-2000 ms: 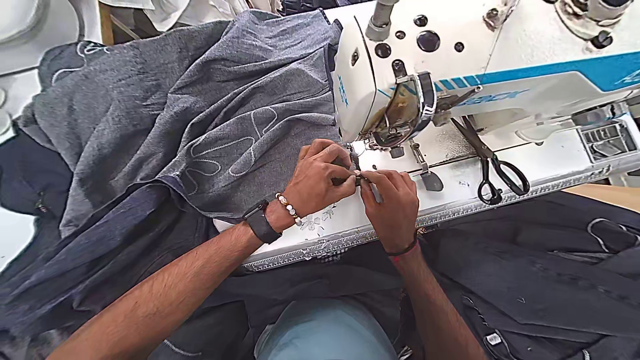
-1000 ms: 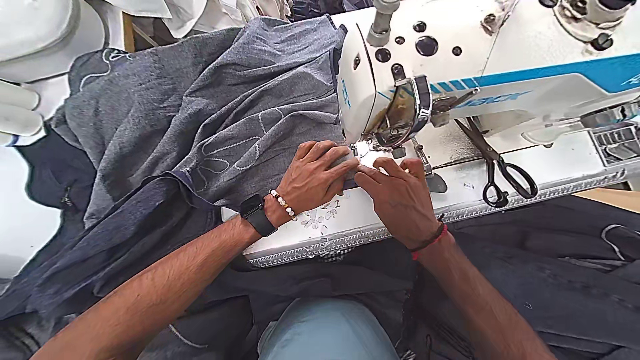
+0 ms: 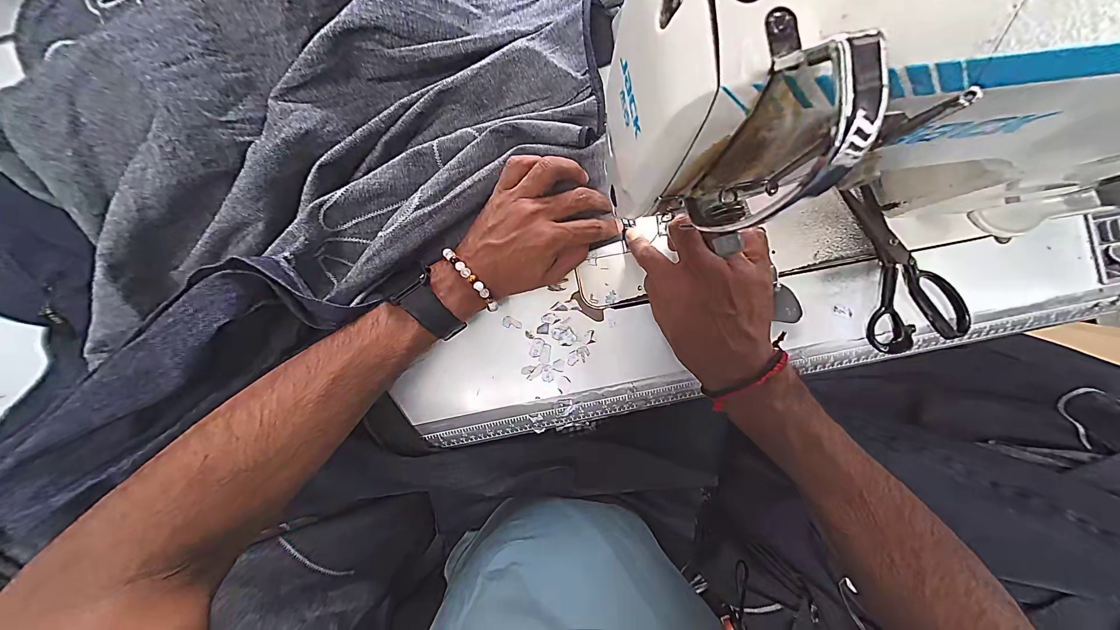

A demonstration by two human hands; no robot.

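Under the head of a white Jack sewing machine [image 3: 665,114], both hands meet near the needle area. My left hand [image 3: 534,227], with a beaded bracelet and a dark watch at the wrist, rests with its fingertips at the left of the presser foot, beside the dark edge of a grey-blue fabric [image 3: 367,149]. My right hand [image 3: 713,302] has its thumb and index finger close together at the front of the foot. What lies between its fingertips is too small to tell. The fabric spreads to the left behind my left forearm.
Black-handled scissors [image 3: 901,271] lie on the machine table to the right. Small pale scraps [image 3: 556,341] are scattered in front of my left hand. A measuring tape strip [image 3: 621,401] runs along the table's front edge. Dark garments [image 3: 980,437] lie below the table.
My hands were together in front of the presser foot two seconds ago; they now lie flatter and closer in at the foot. The view has moved nearer.
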